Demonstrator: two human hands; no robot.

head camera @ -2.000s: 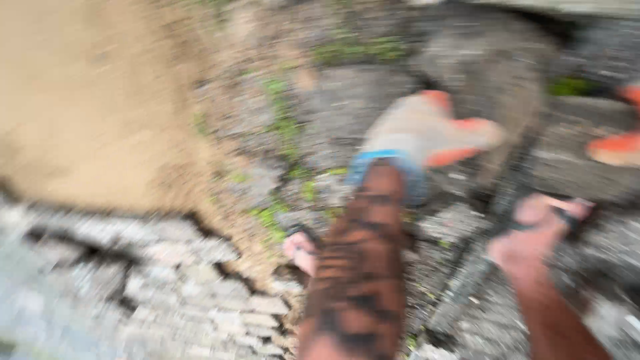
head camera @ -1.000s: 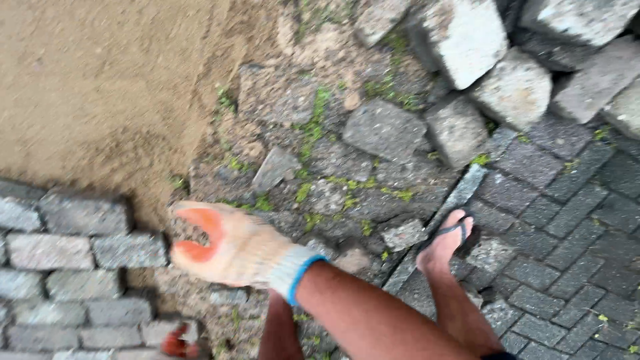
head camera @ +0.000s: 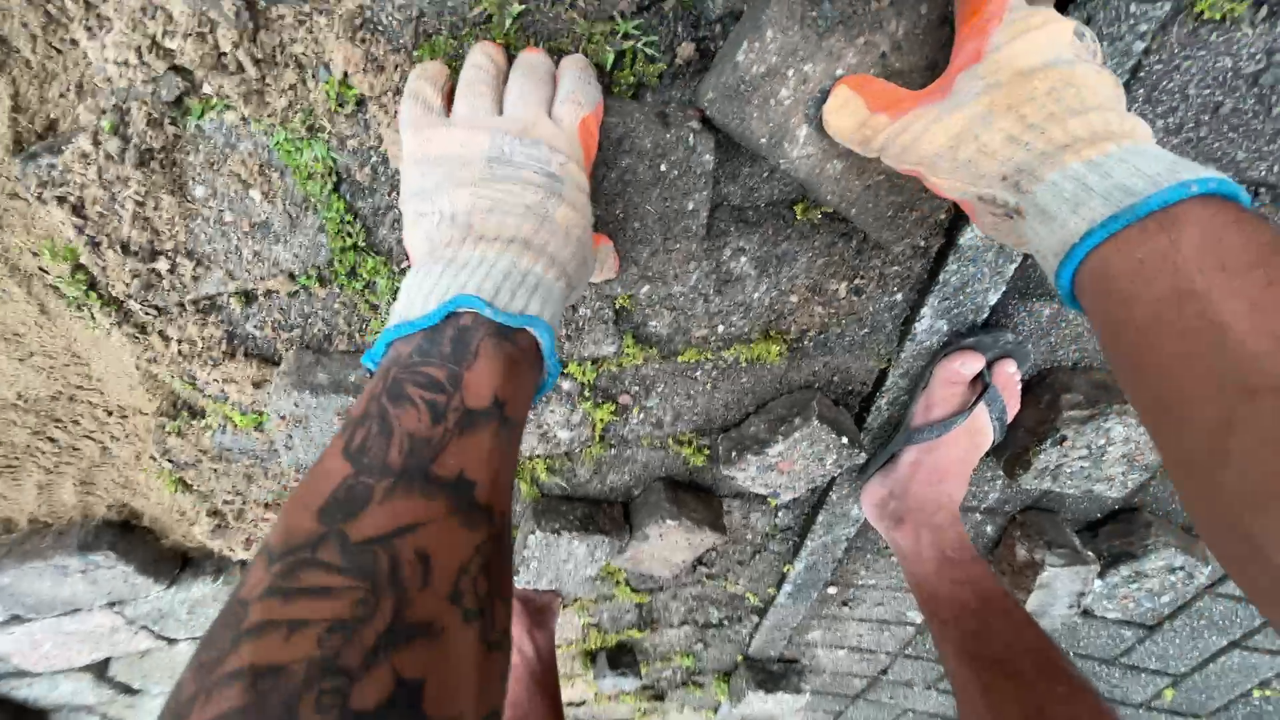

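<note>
My left hand [head camera: 495, 185], in a dirty white knit glove with orange coating and a blue cuff, lies palm down on the old pavers at upper centre left, fingers pointing away. My right hand [head camera: 985, 125], in a matching glove, is at the upper right with the thumb spread out, over a large grey concrete paver [head camera: 780, 110]; its fingertips are cut off by the frame edge, so its grip on the block cannot be seen. Moss [head camera: 345, 230] grows in the joints beside my left hand.
Loose paver pieces [head camera: 790, 445] lie between my feet and around my sandaled foot [head camera: 940, 420]. A narrow concrete curb [head camera: 850, 510] runs diagonally. Sand [head camera: 60, 400] borders the left, with stacked pavers [head camera: 80, 570] at lower left and herringbone paving [head camera: 1190, 640] at lower right.
A second ago only one gloved hand showed clearly, near the stacked pavers and sand; both gloved hands are now at the old pavers. The view has moved closer to the ground.
</note>
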